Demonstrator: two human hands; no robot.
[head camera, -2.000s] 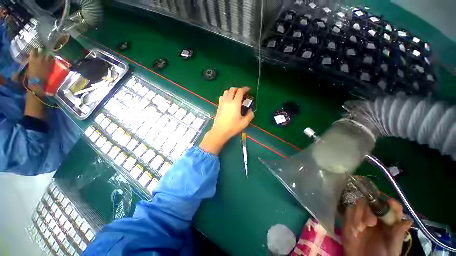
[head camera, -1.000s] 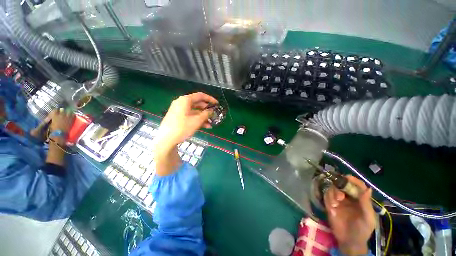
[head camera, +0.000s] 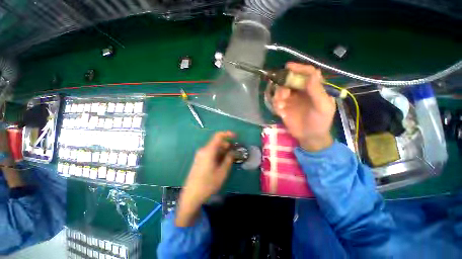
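Note:
My left hand (head camera: 205, 169) is low over the mat and holds a round black device unit (head camera: 240, 153) between its fingers, at the left edge of a small whitish disc (head camera: 252, 159). My right hand (head camera: 306, 109) holds a soldering iron (head camera: 276, 76) by its tan grip, raised beside the clear hood, the thin tip pointing left. The pink wrapped pad (head camera: 284, 164) lies below my right hand. Tweezers (head camera: 193, 109) lie on the mat to the left of the hood.
The clear hood (head camera: 237, 76) and shiny flexible tube (head camera: 354, 75) stand ahead. A metal tray (head camera: 390, 177) with a yellow sponge (head camera: 382, 149) is at right. A clear tray of white cells (head camera: 101, 139) lies left. Several units sit beyond the red line. Another person's sleeve (head camera: 30, 207) is far left.
My left hand has come back from over the green belt to the mat near the disc, holding a unit. My right hand still holds the iron. The view has turned and tilted down.

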